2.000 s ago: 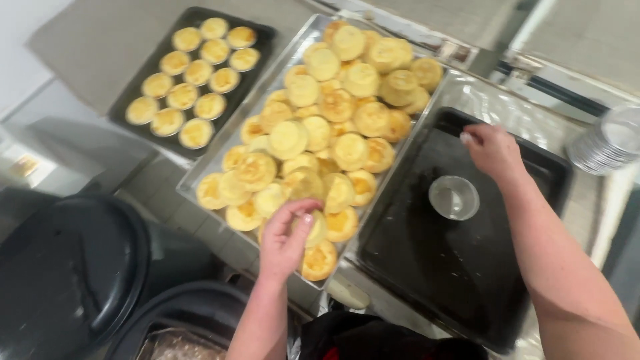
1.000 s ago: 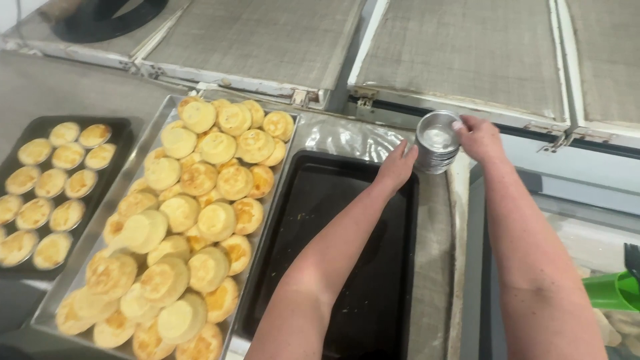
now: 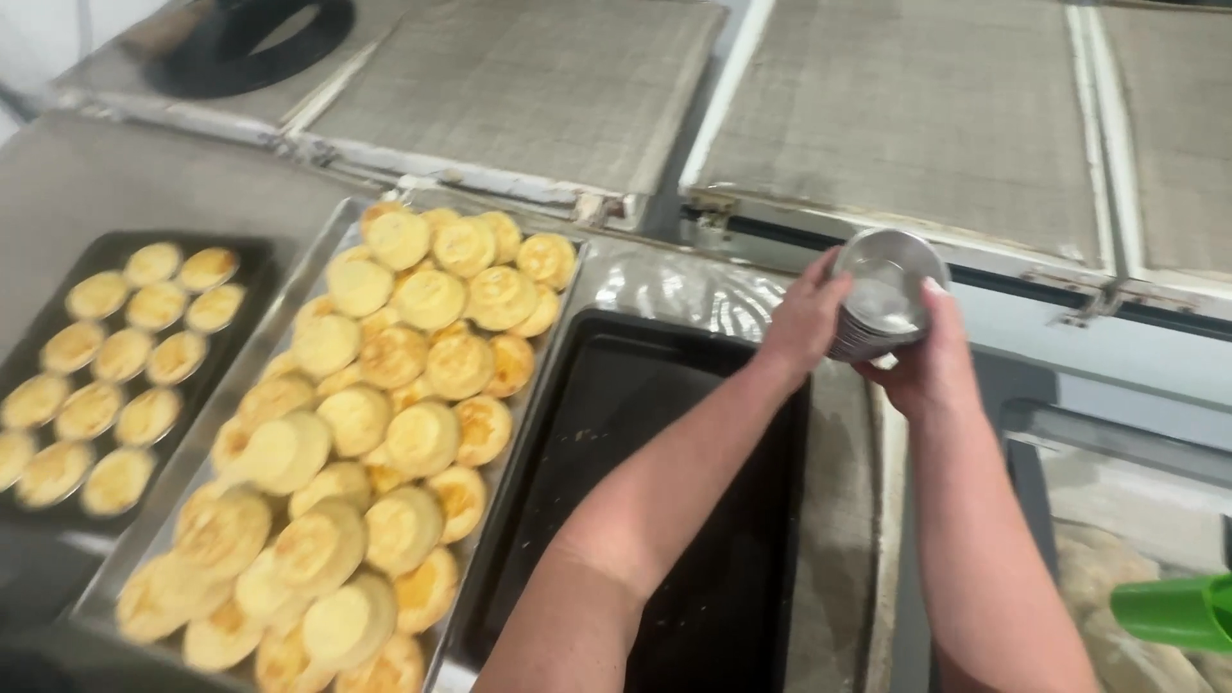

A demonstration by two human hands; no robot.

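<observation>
Both hands are around a stack of round metal baking tins (image 3: 881, 298) beyond the far right corner of a dark baking tray (image 3: 664, 520). My left hand (image 3: 807, 313) holds the stack's left side, and my right hand (image 3: 924, 356) grips its right side with the thumb at the rim. The dark tray bears only crumbs where its surface shows; my left forearm hides part of it. Left of it, a metal tray (image 3: 332, 226) is heaped with round golden baked cakes (image 3: 423, 438). Another dark tray (image 3: 255, 255) at the far left holds rows of small cakes in tins (image 3: 120, 356).
Cloth-covered panels (image 3: 905, 115) with white edges and metal latches lie beyond the trays. A dark ring-shaped object (image 3: 255, 48) sits at the upper left. At the lower right are a green plastic item (image 3: 1169, 611) and a container (image 3: 1136, 452) with pale contents.
Two seconds ago a single tin lay on the dark tray, which now shows none. My left hand has moved from the cakes to the tin stack; my right hand has also moved there. The view has shifted.
</observation>
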